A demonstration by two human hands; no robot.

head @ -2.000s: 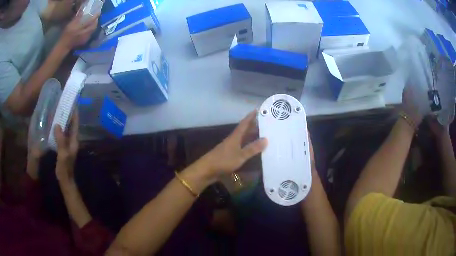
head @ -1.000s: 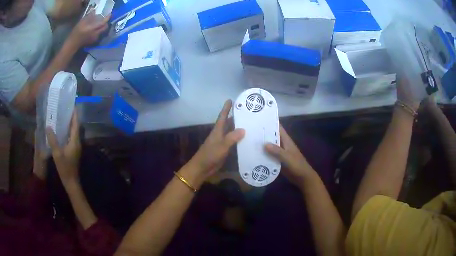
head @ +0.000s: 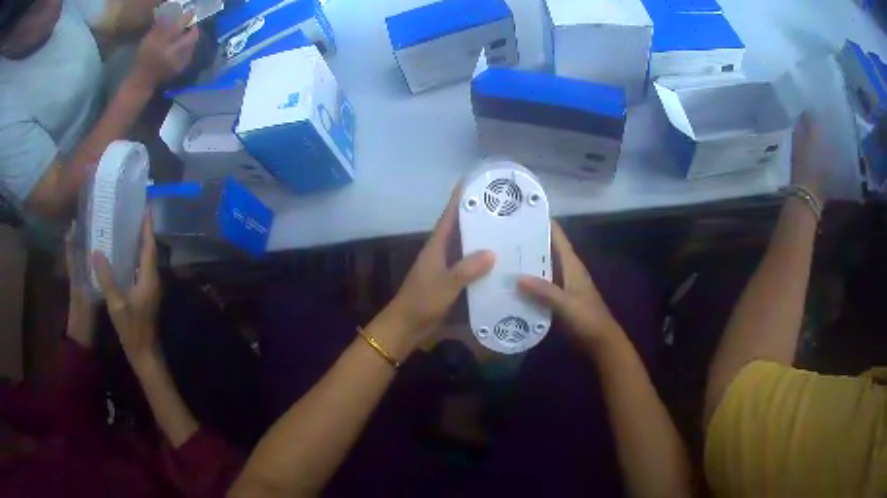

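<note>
A white oval unit (head: 506, 258) is held upright in front of me, just off the table's near edge, its flat white face towards me. A round slotted grille shows near each end, with small round marks beside them and small dark ports on the right side. My left hand (head: 433, 282) grips its left side, thumb on the face. My right hand (head: 579, 297) grips its right side, thumb on the face. The unit's far side and most of my fingers behind it are hidden.
Blue-and-white cartons (head: 549, 122) stand on the white table (head: 408, 185), with an open carton (head: 734, 126) at right. At left, a person's hands hold a white and clear unit (head: 117, 219); another person holds a small white part. A neighbour's arm (head: 768, 282) reaches in at right.
The unit has moved left from its earlier place and my right thumb has come onto its face. The neighbour at right no longer shows the clear bag-like item seen before.
</note>
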